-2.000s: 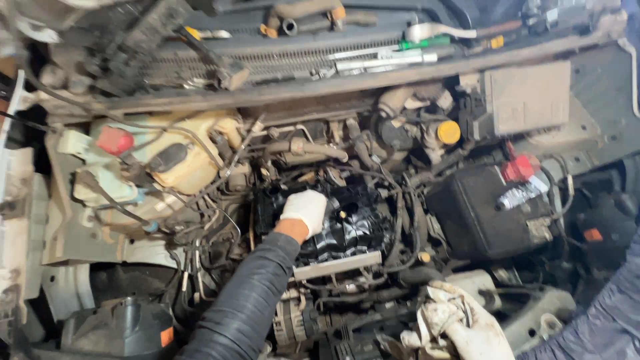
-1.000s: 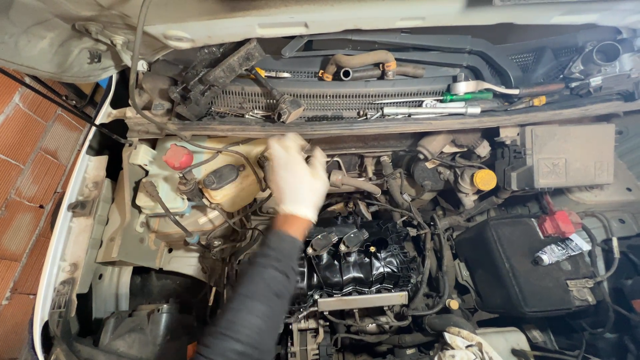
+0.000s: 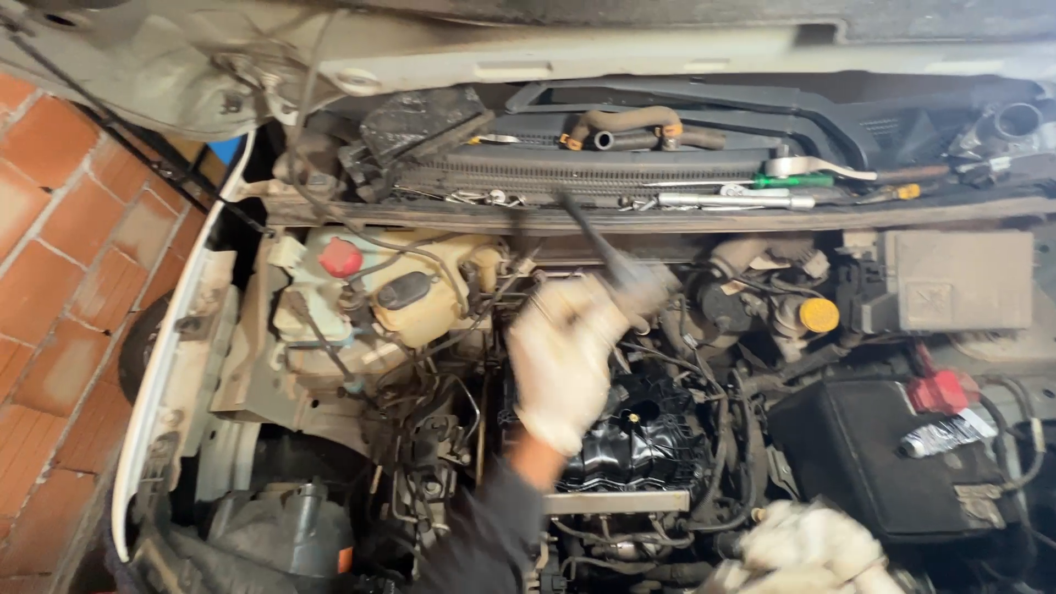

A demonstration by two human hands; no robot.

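Observation:
My left hand [image 3: 565, 363], in a whitish glove, is closed around a blurred part with a wider grey end [image 3: 643, 285] and a dark, narrow stem. Its exact kind is not clear. The hand is raised over the back of the engine, partly covering the glossy black ribbed engine cover or manifold [image 3: 635, 454]. At the bottom right, a blurred whitish shape [image 3: 804, 544] looks like a gloved hand or a crumpled cloth; whether it is my right hand, and what it holds, cannot be made out.
A ratchet [image 3: 817, 169], a green-handled screwdriver [image 3: 796, 181], a chrome extension bar [image 3: 734, 200] and a hose [image 3: 631, 120] lie along the cowl. The battery [image 3: 874, 454] bears a tube [image 3: 949, 433]. A reservoir [image 3: 421, 289] with a red cap stands left, near a brick wall [image 3: 58, 214].
My left hand first touched the black engine part, then rose toward the reservoir, and is now farther right with the blurred stemmed part in it. The view has shifted, showing the brick wall.

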